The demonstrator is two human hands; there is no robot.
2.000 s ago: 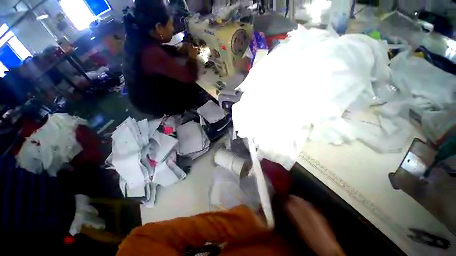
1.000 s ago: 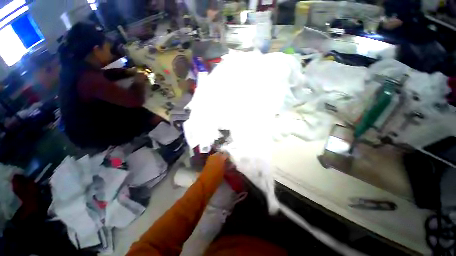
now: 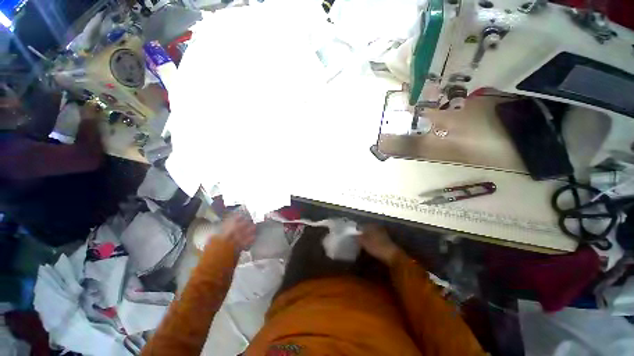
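Note:
A large overexposed white cloth heap [image 3: 243, 104] lies on the pale machine table and hangs over its front edge. My left hand [image 3: 238, 231] is at the heap's lower edge, its fingers on white cloth; blur hides the exact grip. My right hand [image 3: 375, 243] holds a small bunched white piece [image 3: 342, 240] above my lap. A narrow white strip runs from this piece left towards the heap and my left hand.
The lockstitch machine [image 3: 480, 42] stands at upper right. Snips [image 3: 460, 192], black scissors [image 3: 585, 212] and a dark smartphone [image 3: 534, 139] lie on the table. Stacked cut pieces [image 3: 149, 240] lie at left, near a person's sleeve [image 3: 49, 163] and another machine [image 3: 115, 69].
The view has turned right and down, bringing the lockstitch machine close. My right hand has come into view with the bunched white piece. My left hand remains at the heap's lower edge.

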